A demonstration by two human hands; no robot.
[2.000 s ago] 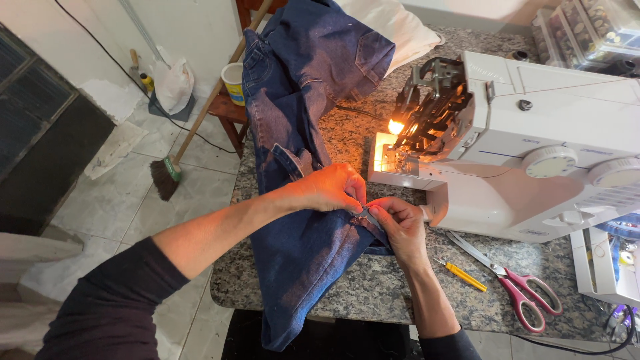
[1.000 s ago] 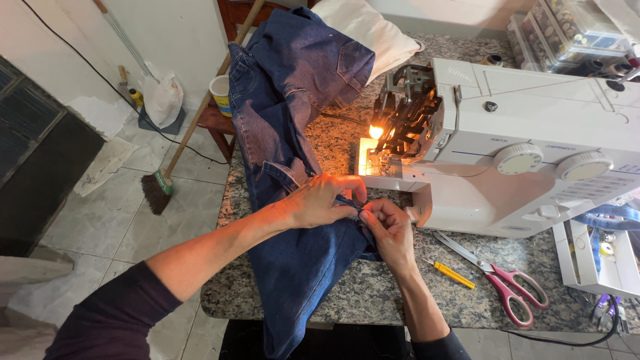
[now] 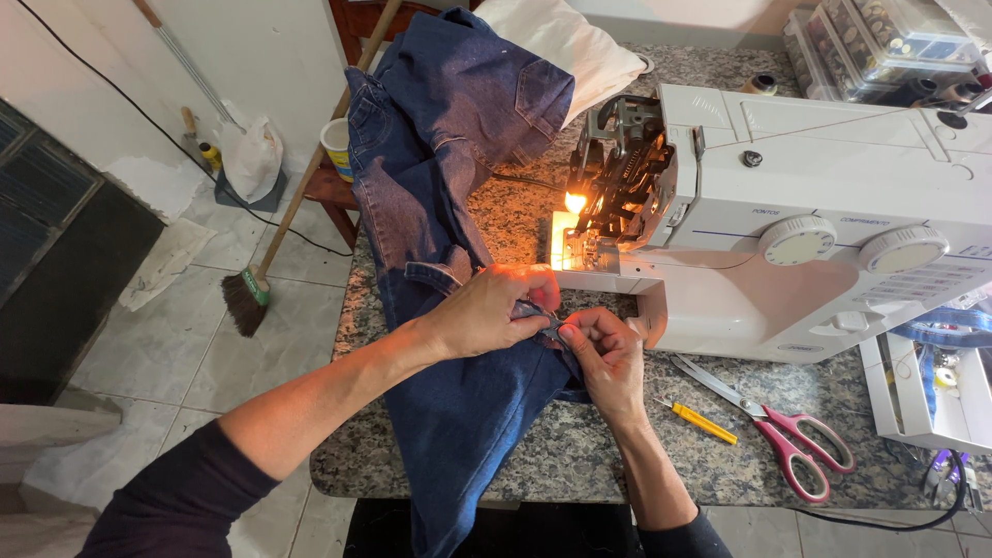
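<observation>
A pair of blue denim jeans (image 3: 473, 411) lies across the granite tabletop, one end hanging over the front edge. My left hand (image 3: 492, 310) pinches a folded edge of the denim between thumb and fingers. Close beside it on the right, my right hand (image 3: 608, 353) grips the same edge with thumb and forefinger. Both hands are just in front of a white sewing machine (image 3: 744, 302), whose lamp is lit and inner parts are exposed. A yellow-handled seam ripper (image 3: 704, 423) and pink-handled scissors (image 3: 790, 442) lie right of my right hand.
Clear boxes of buttons (image 3: 883, 46) and thread spools stand at the back right. A white tray (image 3: 891, 387) with sewing items is at the right edge, near a black cable. White cloth (image 3: 573, 54) lies behind the jeans. A broom (image 3: 246, 301) leans left of the table.
My hands stay at the denim edge, with small shifts of the fingers. The jeans, scissors and seam ripper keep their places on the table.
</observation>
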